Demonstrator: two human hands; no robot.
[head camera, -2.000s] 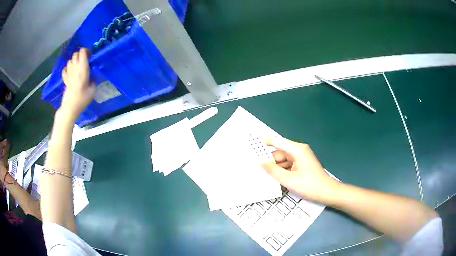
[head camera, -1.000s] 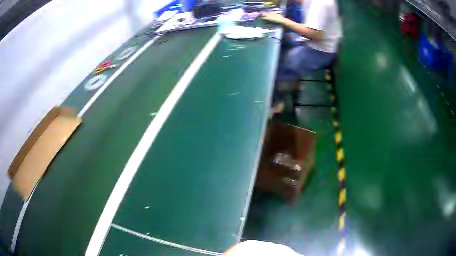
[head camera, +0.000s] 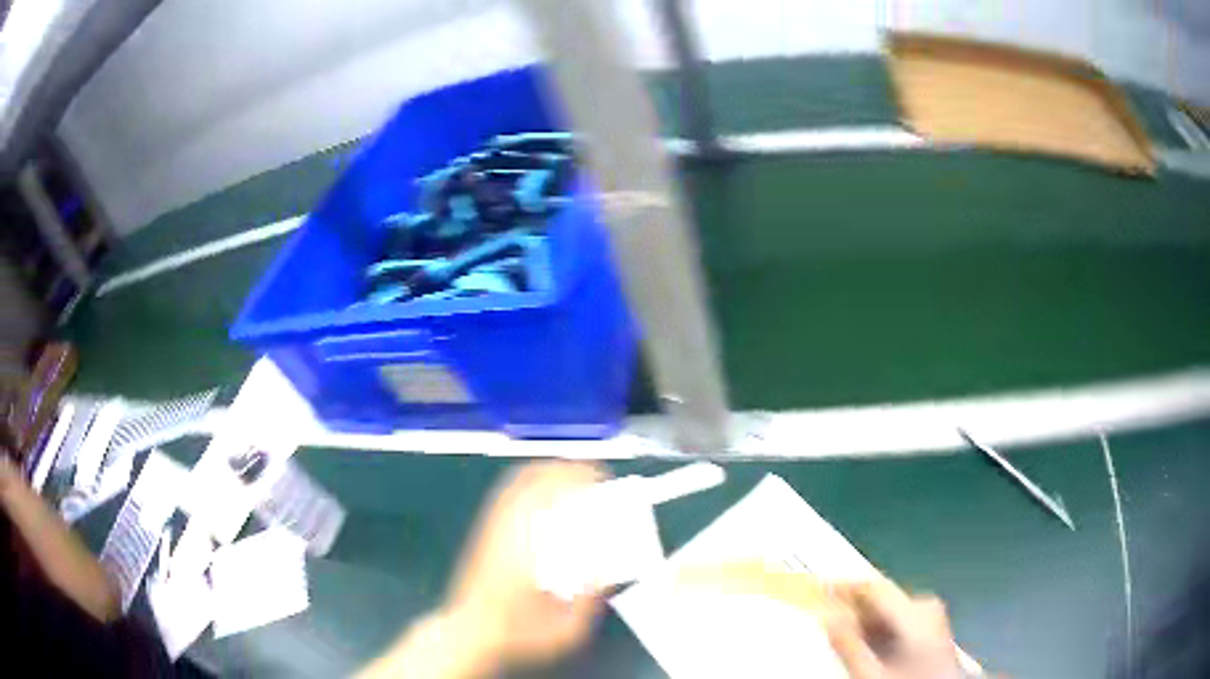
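My left hand (head camera: 524, 564) is blurred at the left edge of the small white paper pieces (head camera: 604, 537), fingers above and thumb below; whether it grips them is unclear. A narrow white strip (head camera: 690, 487) sticks out to their right. White sheets (head camera: 723, 630) lie to the right, partly cut off by the bottom edge. My right hand (head camera: 896, 637), blurred and low in the picture, has its fingers curled on the sheets' right part. A yellowish blur lies between it and the small pieces; I cannot tell what it is.
A blue bin (head camera: 465, 358) of black and light-blue parts (head camera: 484, 219) stands behind the hands, beside a grey post (head camera: 650, 252). A thin metal strip (head camera: 1019, 478) lies right. A cardboard tray (head camera: 1015, 106) is at the back. Another person's arm (head camera: 53, 544) and papers (head camera: 259, 584) are left.
The view has swung from the long bench and floor back to the bin and papers. Compared with two seconds ago, my left hand has moved from the bin to the small paper pieces.
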